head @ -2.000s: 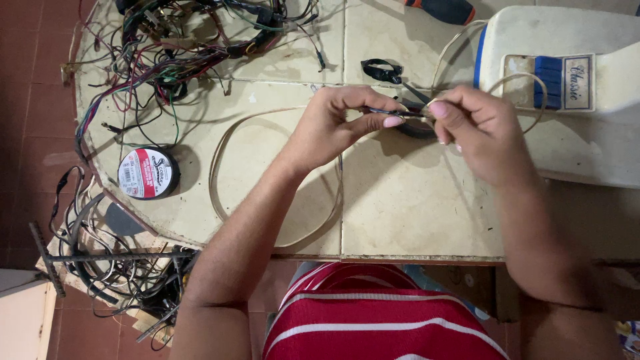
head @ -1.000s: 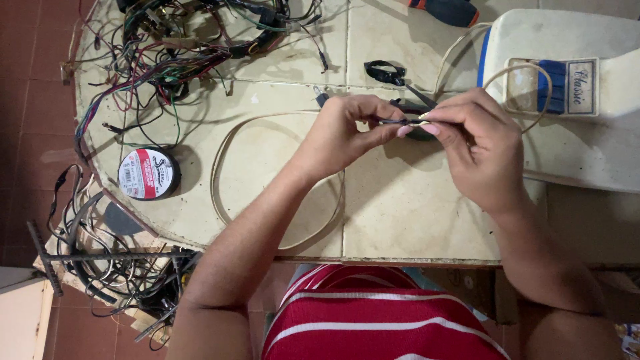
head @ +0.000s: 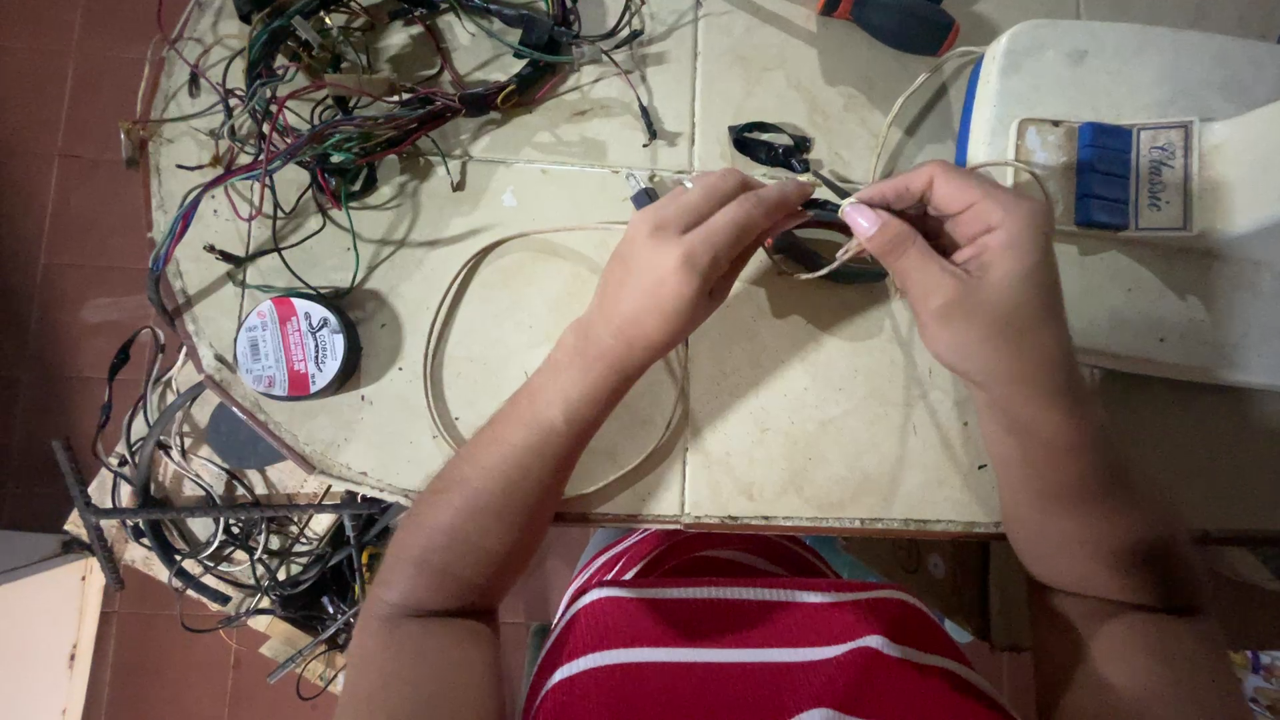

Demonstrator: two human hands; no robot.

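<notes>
My right hand [head: 955, 265] pinches a thin cream-coloured cord [head: 835, 262] between thumb and forefinger, near the middle of the view. Just left of it is my left hand [head: 685, 250], palm down, its fingers reaching toward the same spot; whether they grip anything is hidden. Beneath and between the hands lies a dark tool with curved handles [head: 830, 250], perhaps pliers or scissors, partly covered. A small loop of black tape [head: 770, 146] rests above them. The cord makes a wide loop [head: 436, 350] on the tiled table under my left forearm.
A tangled wiring harness [head: 400, 110] spreads over the upper left. Below it sits a roll of electrical tape [head: 296, 346]. A white appliance with blue switches [head: 1105, 178] stands at the right, and a dark-orange handle [head: 905, 22] at the top. More cables [head: 250, 540] lie low at left.
The hands, close together over a dark piece of wire before, have come apart slightly. My left hand has flattened out, and my right hand still pinches at the cord.
</notes>
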